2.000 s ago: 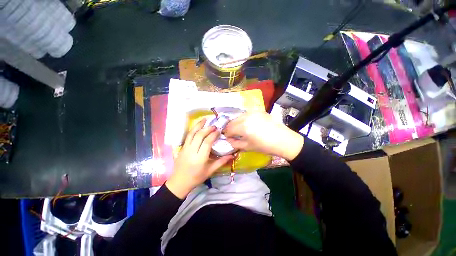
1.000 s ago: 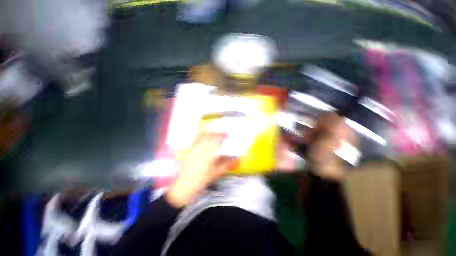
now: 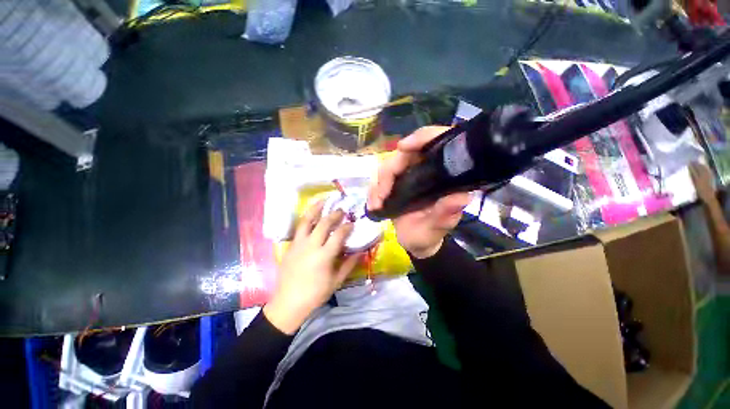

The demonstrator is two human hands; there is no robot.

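Note:
My right hand is shut on the black electric screwdriver. The screwdriver tilts, its tip down at the white round housing; the exact contact point is too small to tell. My left hand lies on the left side of the round housing and holds it with its fingertips. The white bracket housing extends to the left and behind the round part. Both lie on the yellow pad. Red and orange lead wires show at the round part's upper and lower edges.
An open tin with a thin stick stands behind the pad. Screw feeders stand right, partly behind the screwdriver. A cardboard box is lower right, a blue crate lower left, white cups upper left. Another person's arm shows far right.
My right hand left the housing, was over at the screw feeders, and is now back at the housing gripping the screwdriver. My left hand has stayed on the housing.

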